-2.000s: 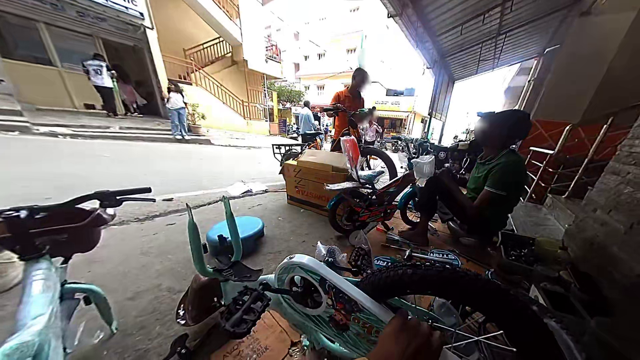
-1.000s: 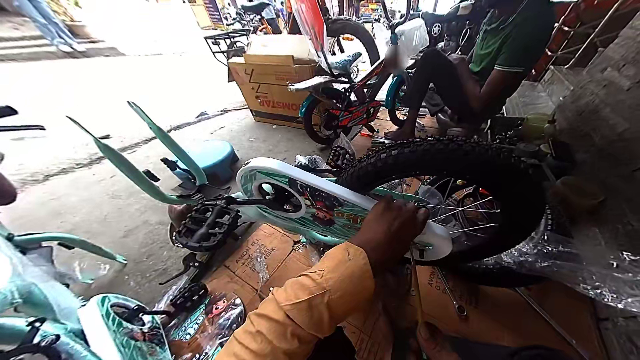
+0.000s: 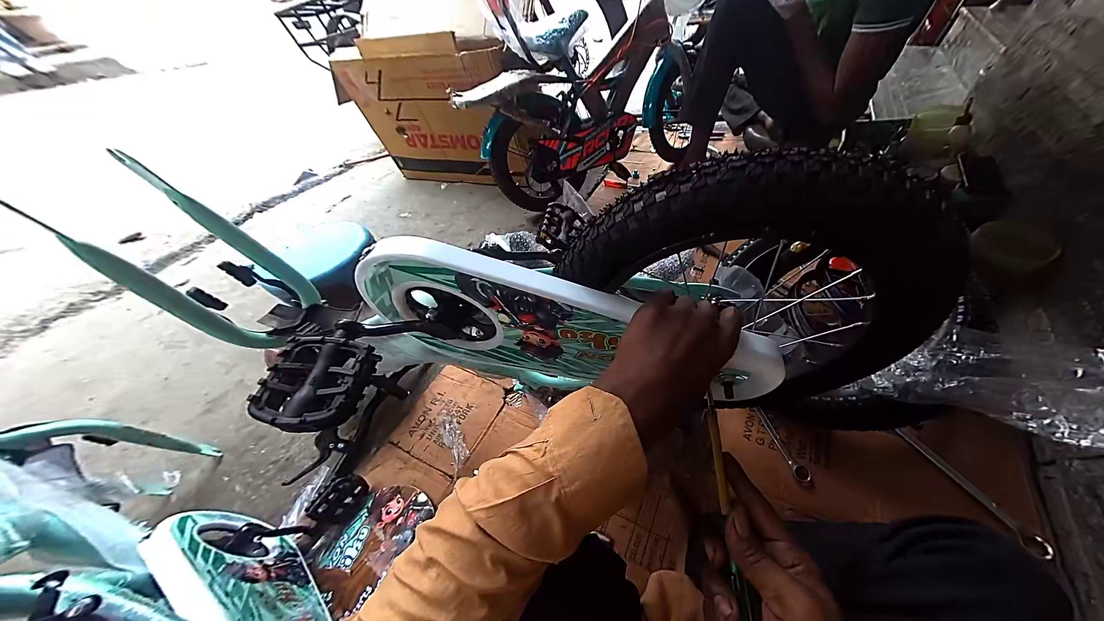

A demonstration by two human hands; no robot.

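Note:
My left hand, below an orange sleeve, is curled over the rear end of a white and green chain guard, beside the wheel spokes. The small bicycle lies tilted, with its knobby black rear tire at the right. My right hand is low in the view, its fingers around a slim yellow and green tool. That tool points up toward the guard's end, just below my left hand; its tip is hard to make out. A black pedal and mint-green fork legs extend to the left.
Flattened cardboard lies underneath, with a ring-ended wrench and a longer wrench on it. Another green bicycle part is at lower left. Behind are a blue stool, a carton, a small bicycle and a seated person.
The view has tipped down onto the bicycle since two seconds ago. Between one second ago and now, my left hand stays at the guard's rear end and the slim tool stays below it.

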